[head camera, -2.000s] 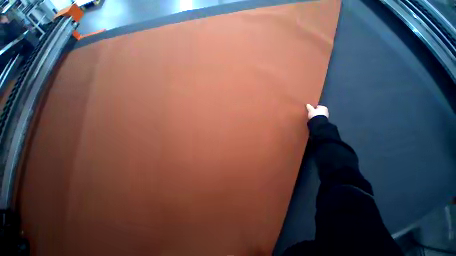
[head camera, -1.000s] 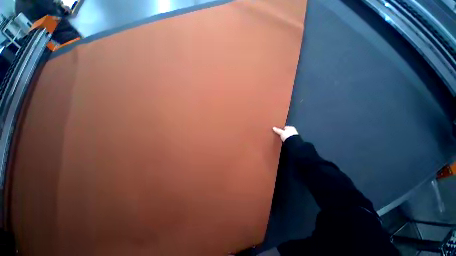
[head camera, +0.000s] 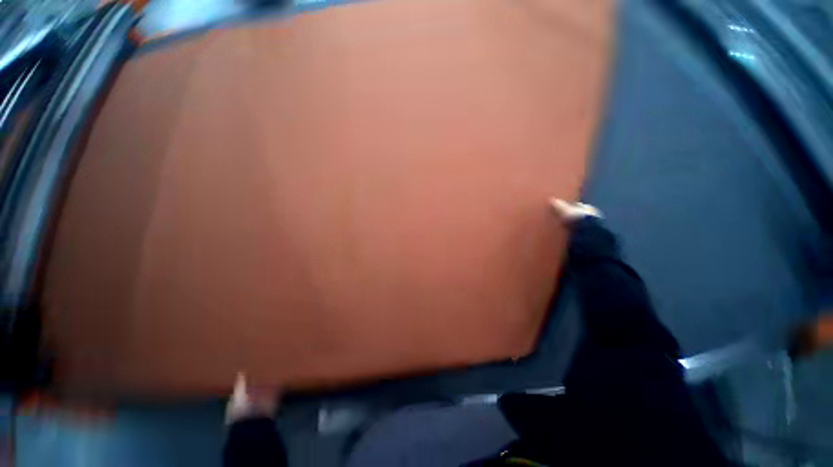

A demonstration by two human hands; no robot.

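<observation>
The orange-brown leather-like sheet (head camera: 347, 201) lies over the black cutting bed (head camera: 694, 201). The frame is blurred. My right hand (head camera: 575, 211) is at the sheet's right edge, with the thumb or a finger over the orange face. Blur hides whether it grips the edge. My left hand (head camera: 252, 401) is low in the picture at the sheet's near edge, small and blurred, with one finger pointing up onto the sheet. Its grip is also unclear.
A metal machine rail (head camera: 55, 173) runs along the left, and another rail (head camera: 767, 100) curves along the upper right. An orange part (head camera: 811, 336) shows at the right rim. Grey floor (head camera: 91, 442) shows at the lower left.
My left hand has come into view at the near edge. The view has shifted, showing the sheet's near edge and corner. My right hand remains at the right edge and appears farther right in the picture.
</observation>
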